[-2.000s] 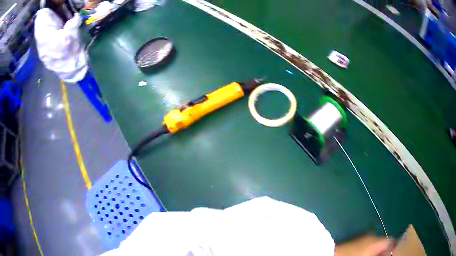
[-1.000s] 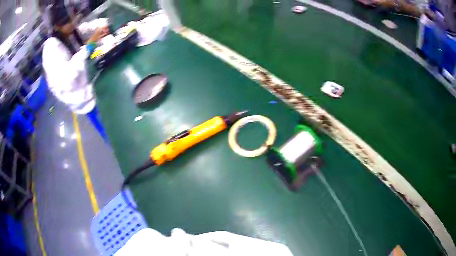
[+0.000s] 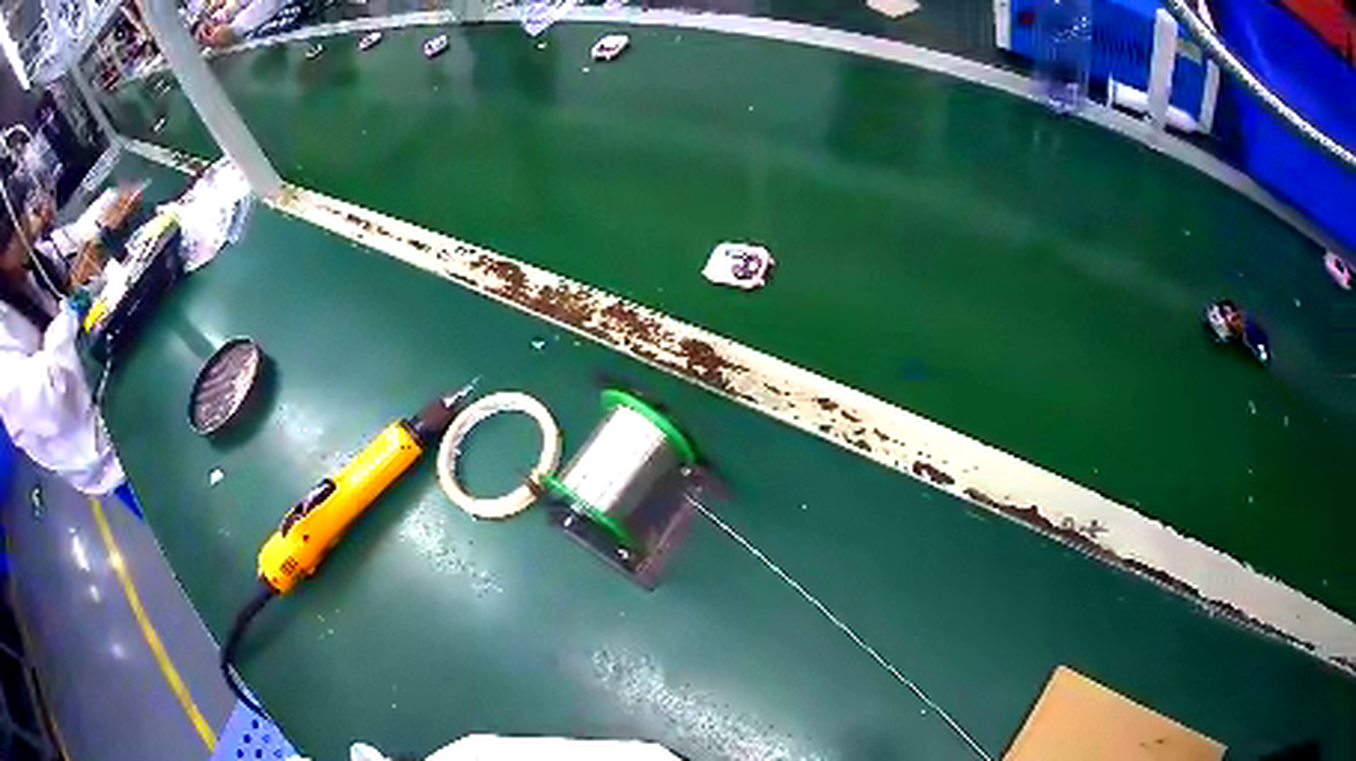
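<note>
Neither of my hands is in view; only a bit of white sleeve or clothing point(image 3: 558, 748) shows at the bottom edge. The solder spool point(image 3: 622, 468), silver with green flanges, sits on its black stand point(image 3: 654, 553) on the green bench. The thin solder wire point(image 3: 833, 617) runs from it down to the right, towards a tan cardboard piece point(image 3: 1108, 724) cut off by the bottom edge. A cream masking tape roll point(image 3: 458, 464) lies flat left of the spool. The orange-yellow electric screwdriver point(image 3: 342, 506) lies left of the roll, its tip pointing up right.
A round dark-rimmed dish point(image 3: 226, 388) stands at the left. A worn white rail point(image 3: 699, 357) separates the bench from the green conveyor, which carries a white housing point(image 3: 738, 265) and another small assembly point(image 3: 1236, 329). A person in white point(image 3: 52, 379) works at far left. A blue perforated seat point(image 3: 250, 736) shows bottom left.
The view has swung right, so the bench items appear further left and more conveyor shows. The forearm and blurred hand seen at bottom right two seconds ago are out of view. More cardboard shows.
</note>
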